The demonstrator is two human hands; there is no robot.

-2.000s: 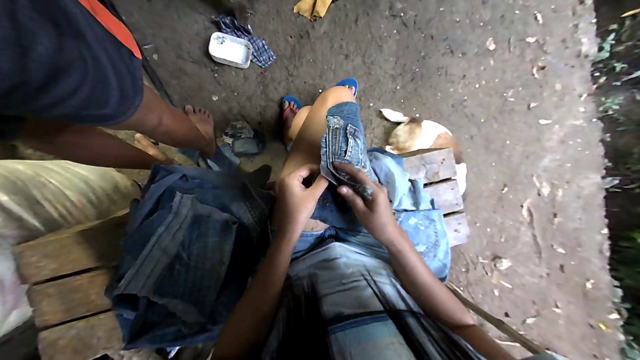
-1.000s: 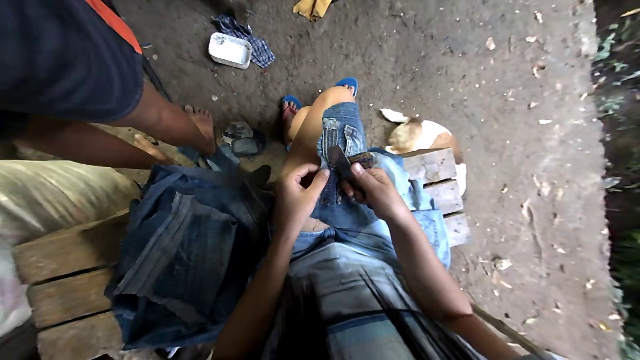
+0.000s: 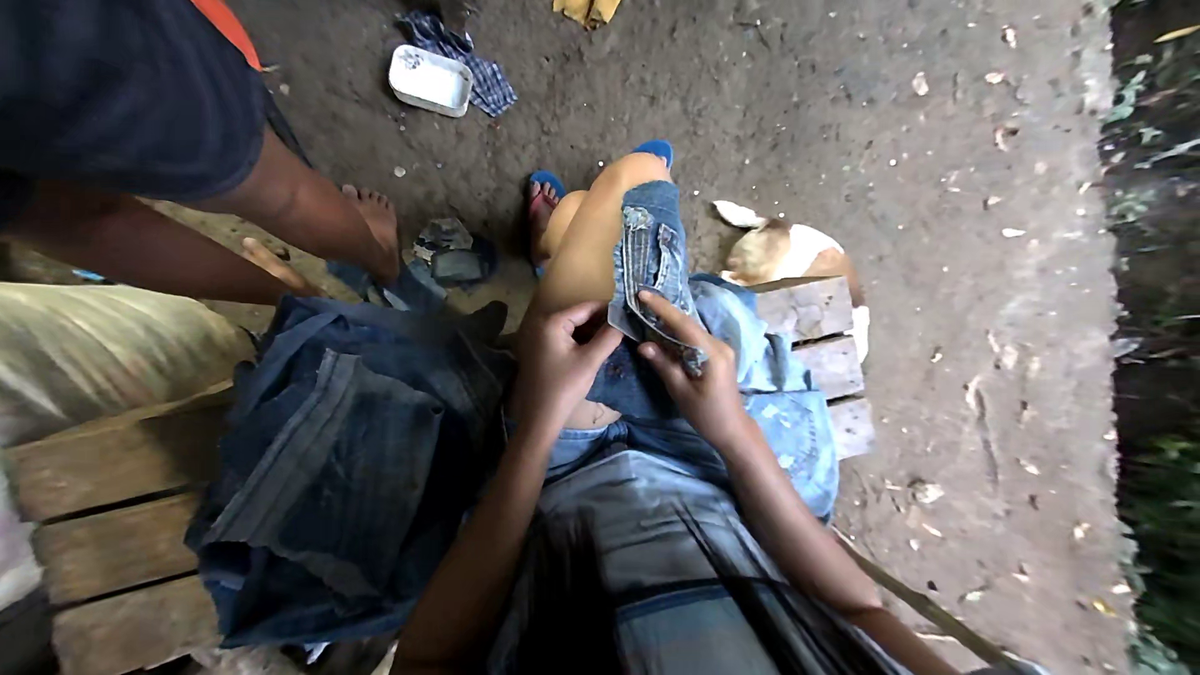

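A small piece of blue denim with stitched seams (image 3: 647, 253) lies over my thigh. My left hand (image 3: 567, 356) pinches its near left edge between thumb and fingers. On the near right side of the piece, my right hand (image 3: 698, 370) holds a folded edge of the denim, with the index finger stretched along the seam. A frayed bit of cloth shows between its fingers. Whether a knife is still in the right hand cannot be told. Dark denim cloth (image 3: 328, 469) is heaped to the left of my legs, and light blue denim (image 3: 787, 422) lies to the right.
I sit on a wooden slatted bench (image 3: 122, 544). A person's bare legs (image 3: 309, 206) are close by at the left. A brown and white animal (image 3: 797, 253) lies beside the bench at the right. A white tray (image 3: 431, 82) and checked cloth (image 3: 492, 89) rest on the dirt ground.
One second ago a dark knife blade showed over the denim at my right hand; it no longer shows. My right index finger now reaches along the piece.
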